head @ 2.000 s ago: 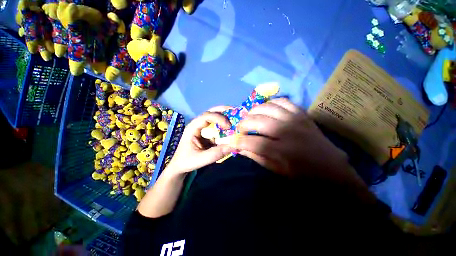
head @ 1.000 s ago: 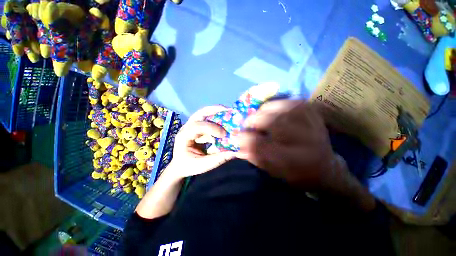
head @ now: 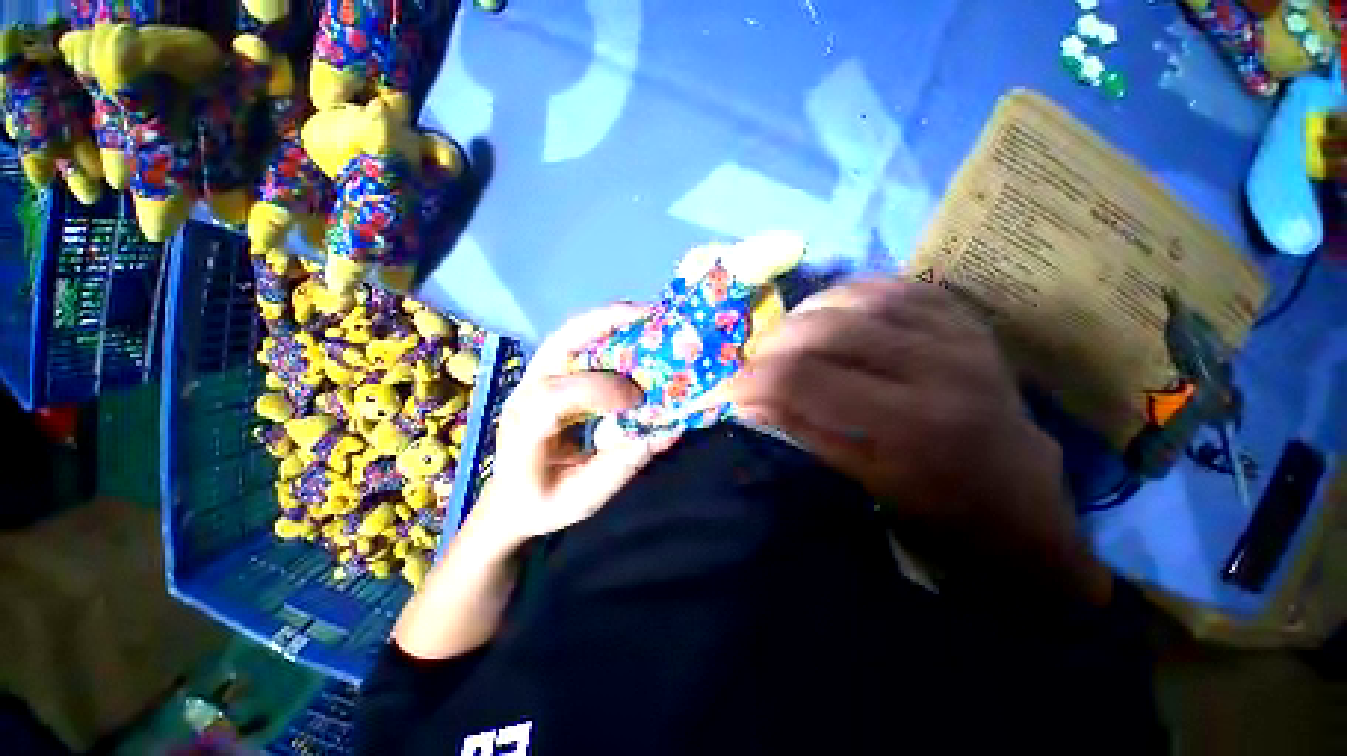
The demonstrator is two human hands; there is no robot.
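Observation:
A plush bear in a blue floral outfit (head: 691,343) is held between both hands close to my chest, over the table's near edge. Its pale yellow end points up and to the right. My left hand (head: 559,443) grips the bear's lower left part, with thumb and fingers pinching the cloth. My right hand (head: 886,387) lies over the bear's right side. Its fingertips are on the cloth and partly hidden.
Dressed yellow bears (head: 369,185) are grouped at upper left. A blue crate (head: 222,569) full of them stands at my left. A hot glue gun (head: 1189,392) lies on a cardboard rest (head: 1056,244) at right. A black bar (head: 1273,517) and light-blue item (head: 1288,185) lie farther right.
The bear has turned in my hands and shows more of its floral cloth. My right hand has shifted over its right side. The whole view has drifted slightly.

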